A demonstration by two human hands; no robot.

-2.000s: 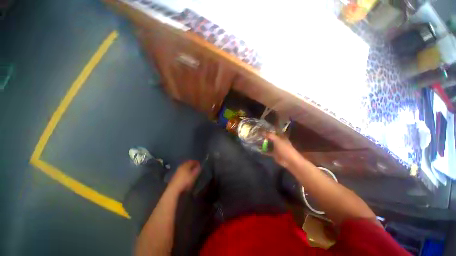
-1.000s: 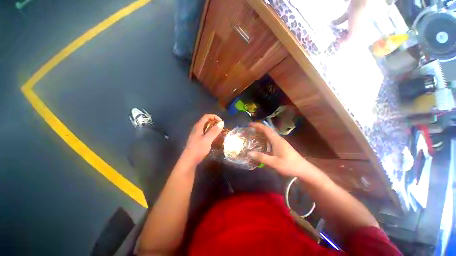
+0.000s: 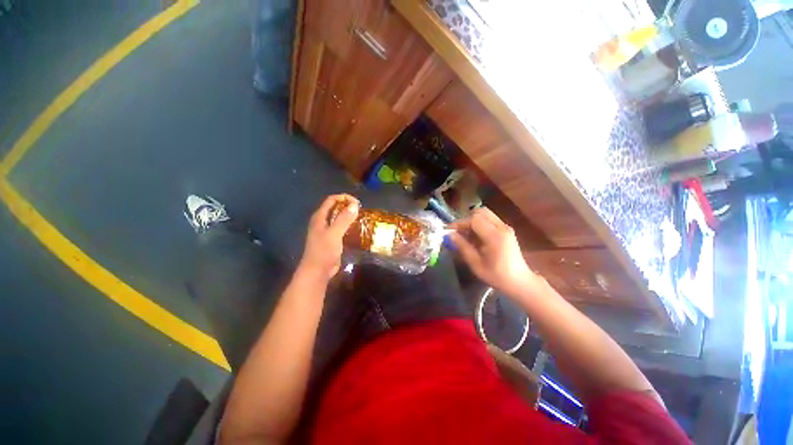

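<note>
A clear plastic jar (image 3: pixel 396 238) with amber-brown contents and a pale label lies on its side above my lap, below desk level. My left hand (image 3: pixel 332 233) holds its left end. My right hand (image 3: pixel 487 250) is at its other end, by a green spot, with fingers bent together around something small and pale. Whether that piece belongs to the jar is too small to tell.
The wooden desk (image 3: pixel 487 76) with a leopard-print cover stands ahead and right. Its open cupboard holds a blue crate (image 3: pixel 376 176). A fan (image 3: pixel 715 28), an orange-yellow bottle (image 3: pixel 628 47) and a dark flask (image 3: pixel 676 115) stand on top. A shoe (image 3: pixel 207 213) is on the floor.
My left hand has come onto the jar, which was in my right hand alone at first. The jar now lies more sideways, and my right hand has drawn back to its right end.
</note>
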